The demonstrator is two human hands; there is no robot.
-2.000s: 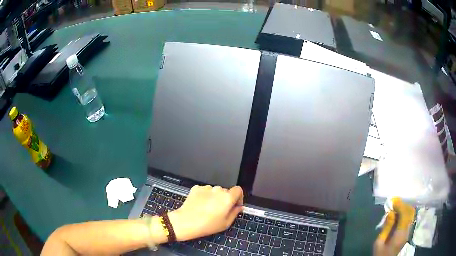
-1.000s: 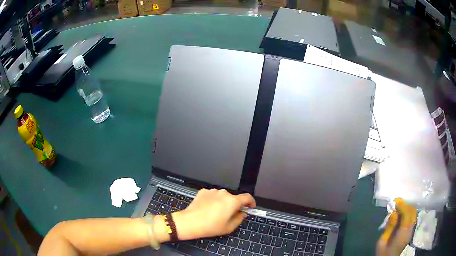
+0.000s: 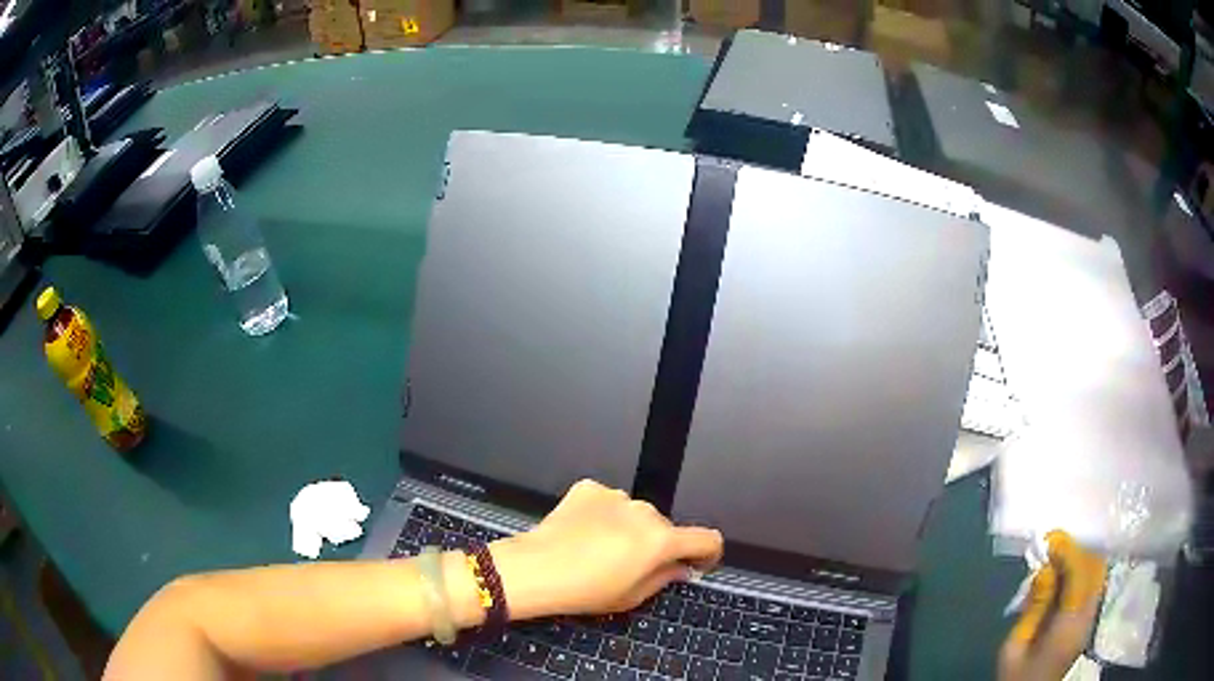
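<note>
The triple-screen laptop (image 3: 573, 319) stands open in front of me, its two matte grey side-screen backs folded side by side with a dark strip between. My left hand (image 3: 619, 548) lies over the top of the keyboard (image 3: 612, 652), fingers bent, fingertips at the strip just below the screens. Whether it pinches something small there I cannot tell. My right hand (image 3: 1052, 619), with yellow-orange finger cots, is at the lower right, partly cut off by the bottom edge, and holds a small white tissue (image 3: 1028, 585).
A yellow-labelled bottle (image 3: 93, 375) and a clear bottle (image 3: 242, 266) stand left. A crumpled tissue (image 3: 326, 518) lies left of the keyboard. Dark slabs lie behind (image 3: 799, 87) and at the far left (image 3: 180, 180). White sheets (image 3: 1085, 386) lie right.
My left hand has slid to the right along the strip above the keyboard. My right hand has hardly moved. The view has shifted slightly.
</note>
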